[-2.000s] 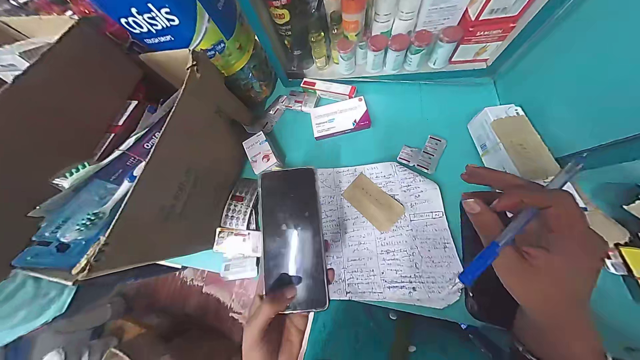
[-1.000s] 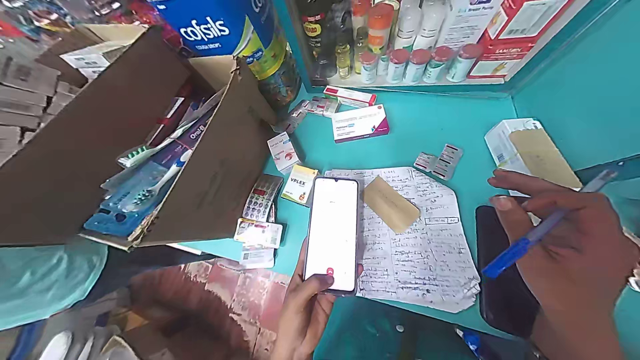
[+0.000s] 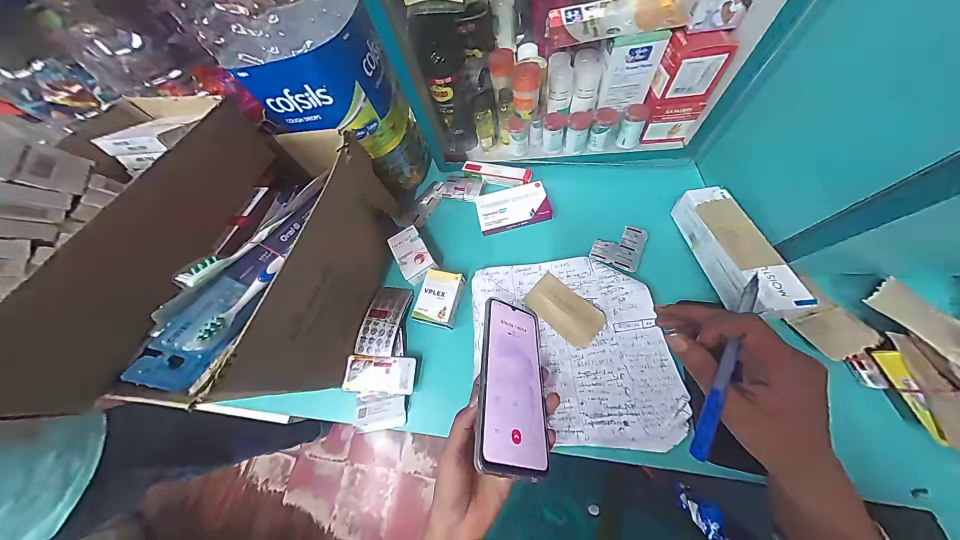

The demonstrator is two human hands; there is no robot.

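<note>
My left hand [image 3: 480, 465] holds a smartphone [image 3: 514, 390] upright from below, its screen lit with a call display and a red button. Behind the phone lie handwritten paper sheets [image 3: 637, 390] with a small brown paper packet [image 3: 566, 309] on them. At the right, my right hand [image 3: 750, 390] grips a blue pen [image 3: 716, 397] that slants between the fingers. Partly under that hand is a dark flat object [image 3: 724, 446] on the counter. Near the top of the sheets are blister packs [image 3: 621, 249] of tablets.
A cardboard box [image 3: 300, 300] with toothbrushes stands left, beside a large cough-drop jar [image 3: 315, 90]. Medicine cartons [image 3: 514, 208], a yellow-and-white carton [image 3: 439, 298] and blister strips [image 3: 384, 322] lie between. A white carton [image 3: 739, 255] is at right. Bottles [image 3: 577, 131] line the shelf behind.
The phone screen was dark two seconds ago and is now lit. The left thumb, earlier on the screen's lower part, has moved off it. The right hand still holds the pen.
</note>
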